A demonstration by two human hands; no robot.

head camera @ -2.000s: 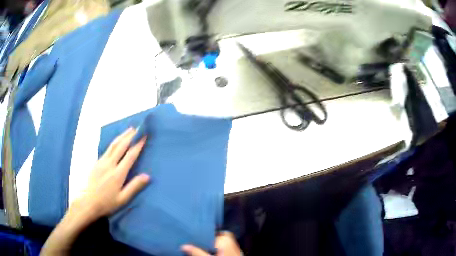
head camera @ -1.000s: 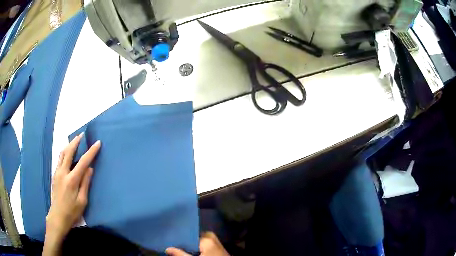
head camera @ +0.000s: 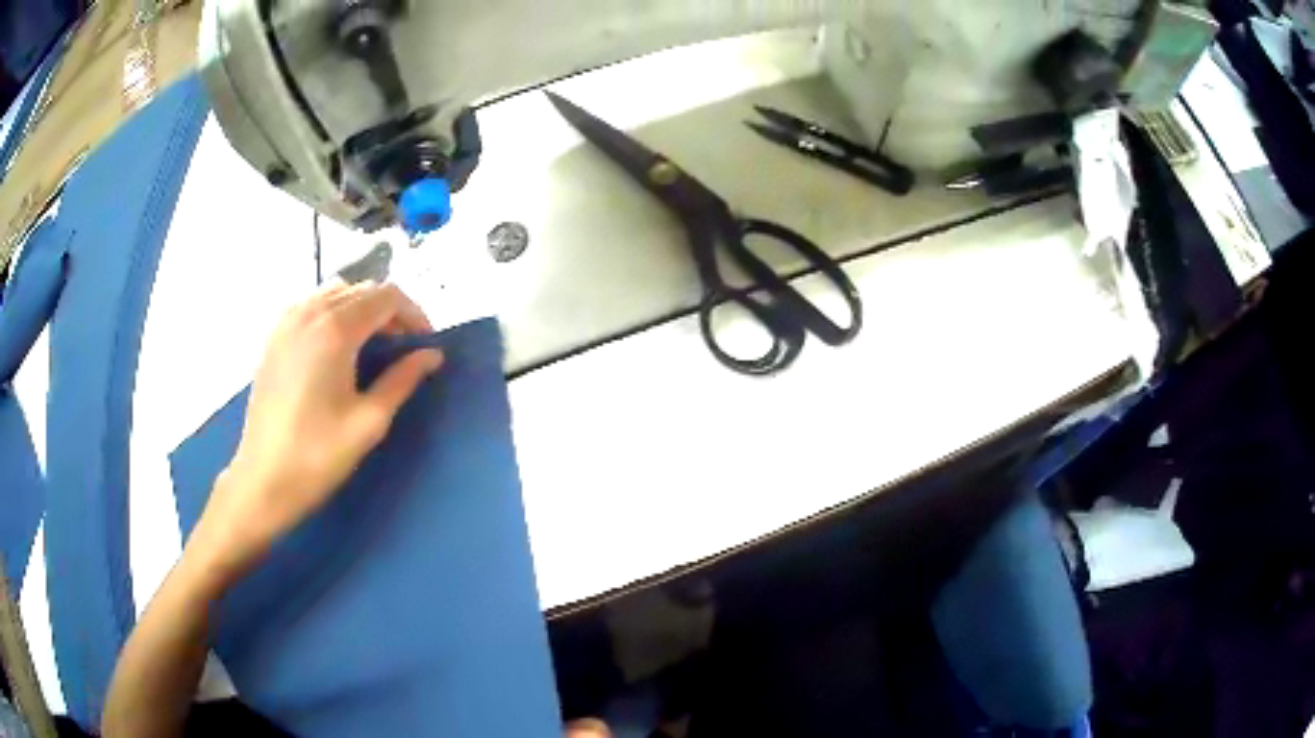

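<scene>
A blue fabric panel (head camera: pixel 418 577) lies on the white table, its lower part reaching over the front edge. My left hand (head camera: pixel 325 404) pinches the panel's top edge between thumb and fingers, just below the needle area. My right hand (head camera: pixel 587 728) is cut off by the bottom edge; only a fingertip shows by the panel's lower right corner, and its grip is hidden. The sewing machine (head camera: pixel 577 43) stands at the top, with a blue knob (head camera: pixel 426 205) near the needle.
Black shears (head camera: pixel 721 238) lie on the machine bed, with dark snips (head camera: pixel 837 152) to their right. Long blue strips (head camera: pixel 94 433) lie at left. Pale blue cloth (head camera: pixel 1017 620) and a dark pile with a white patch (head camera: pixel 1139 545) are at lower right.
My left hand has moved up and right from the panel's left edge to its top edge, which is now gathered in the fingers. My right hand has moved lower, mostly out of view.
</scene>
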